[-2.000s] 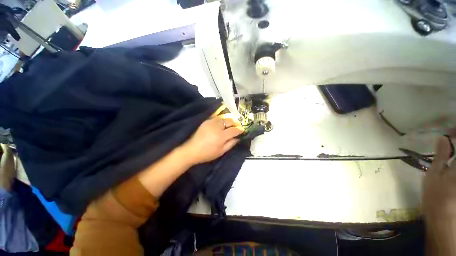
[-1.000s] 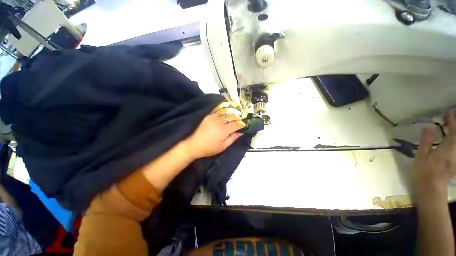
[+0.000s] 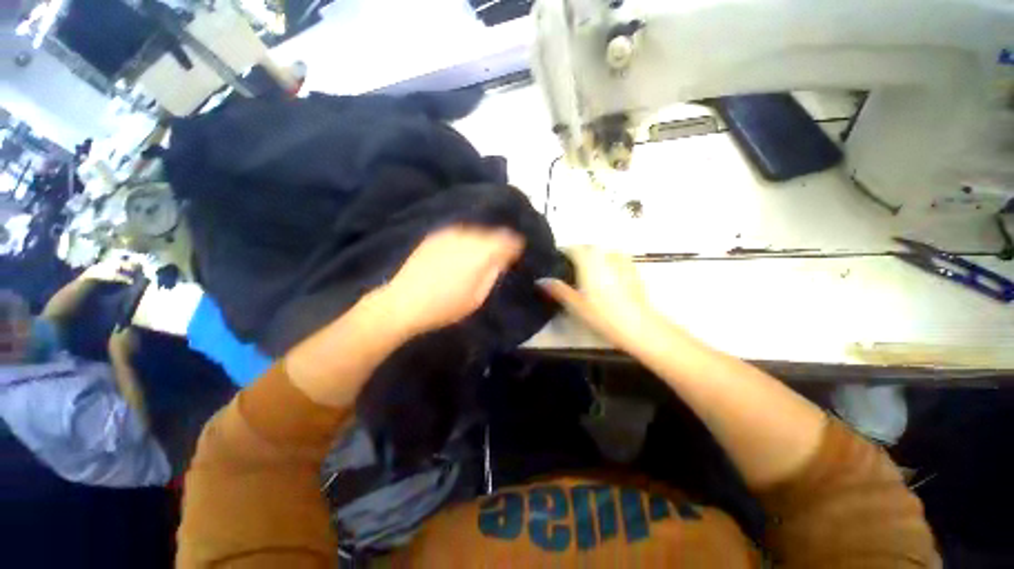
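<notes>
A dark cloth garment (image 3: 322, 167) lies heaped on the left of the white machine table and hangs over its front edge. My left hand (image 3: 461, 270) is closed on the dark garment. My right hand (image 3: 595, 287) is at the garment's right edge and grips it there, its fingers partly hidden and blurred. The garment is clear of the presser foot (image 3: 612, 156) of the white sewing machine (image 3: 723, 45), and both hands are in front and left of it.
A black phone-like rectangle (image 3: 781, 136) lies under the machine arm. Blue-handled thread snips (image 3: 958, 270) lie at the right. A bright blue patch (image 3: 226, 342) shows left of the table. Another person's sleeve (image 3: 83, 417) is at the far left, near another machine.
The garment has moved out from the presser foot towards me. My right hand has come from beside the snips to the garment. The view has shifted, and the left hand is still on the cloth.
</notes>
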